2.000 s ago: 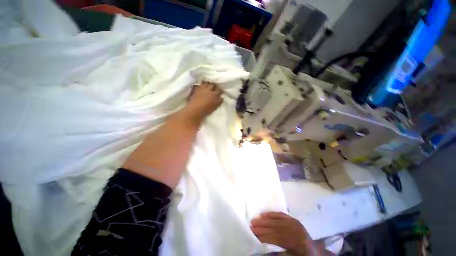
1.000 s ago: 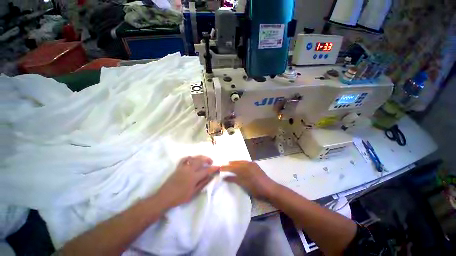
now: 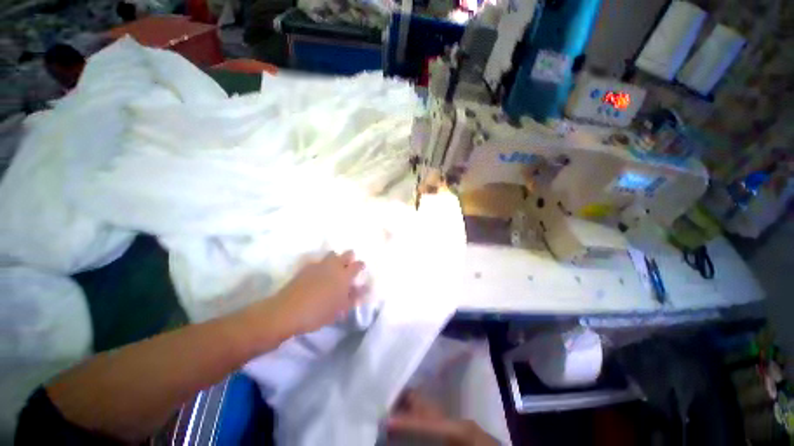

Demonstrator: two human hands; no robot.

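Observation:
The white fabric lies in a big rumpled heap left of the needle and hangs over the table's front edge. A smoother folded band runs from the needle area towards me. The sewing machine has its lamp lit over the needle. My left hand is closed on a bunch of the white fabric in front of the needle. My right hand is low at the bottom edge, blurred, beside the hanging fabric; its grip is unclear.
A white roll sits below the table edge. Blue snips and dark scissors lie at the table's right. A control box and thread cones stand behind. Metal rails show at bottom left.
My left hand has stayed near the needle and now grips bunched fabric. My right hand has moved away from it, down below the table edge. The fabric's front part hangs lower, and the view has shifted.

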